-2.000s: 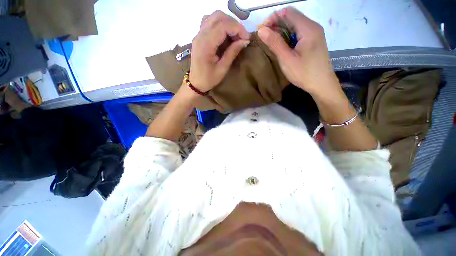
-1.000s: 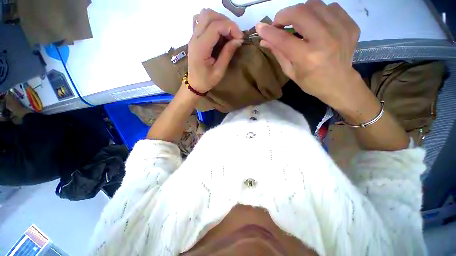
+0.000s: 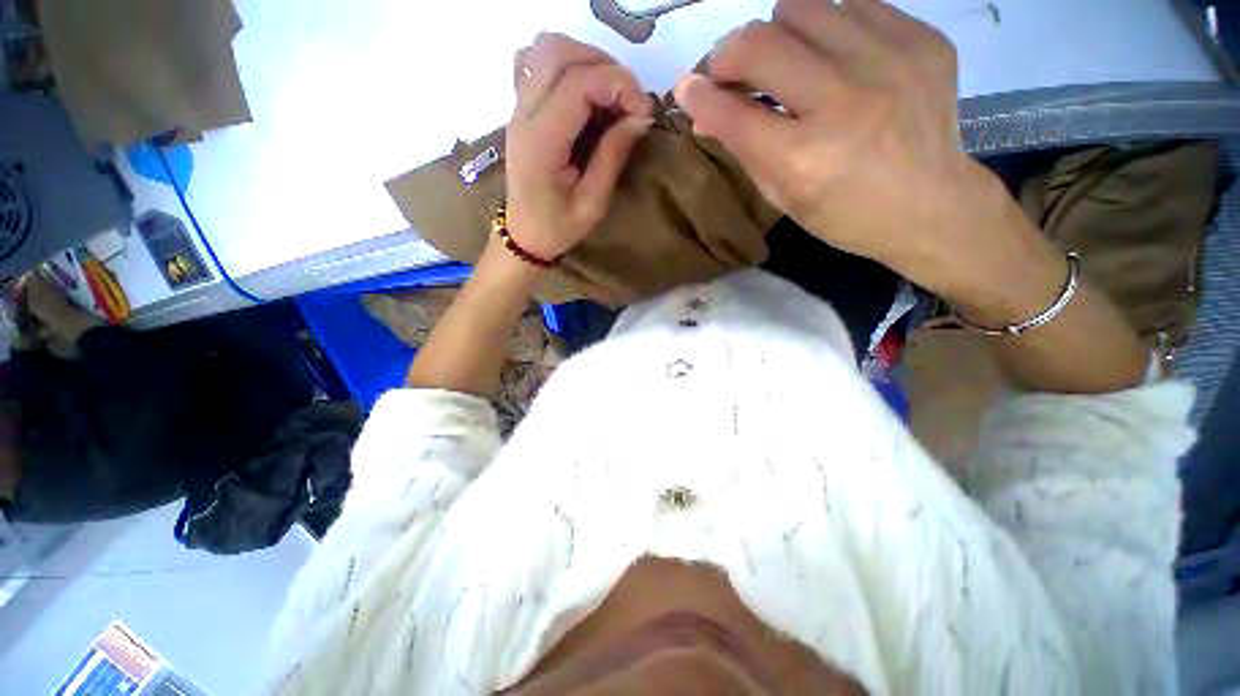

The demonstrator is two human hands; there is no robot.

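Note:
A brown fabric panel (image 3: pixel 666 218) is held up over the grey table edge, above my lap, bunched in raised folds. A silvery zip end (image 3: pixel 479 165) shows on its left part. My left hand (image 3: pixel 577 143) pinches the panel's upper edge between thumb and fingers. My right hand (image 3: pixel 830 123) is close beside it, thumb and fingertips closed at the same edge. A small dark, shiny bit of the thread snips (image 3: pixel 770 103) shows between its fingers; the rest of the snips and their tips are hidden.
White table (image 3: pixel 340 123) with a grey rim. Brown cloth (image 3: pixel 143 68) lies at the far left. Orange-handled scissors (image 3: pixel 105 287) lie at the left. A blue bin (image 3: pixel 356 347) is below the table. Brown zipped pieces (image 3: pixel 1129 231) are at the right. Another person's dark sleeve (image 3: pixel 123 408) shows at left.
Since two seconds ago my right hand has rolled over, its back now more towards the camera and its forearm further right. Silver blades seen one second ago are now hidden. My left hand keeps its pinch.

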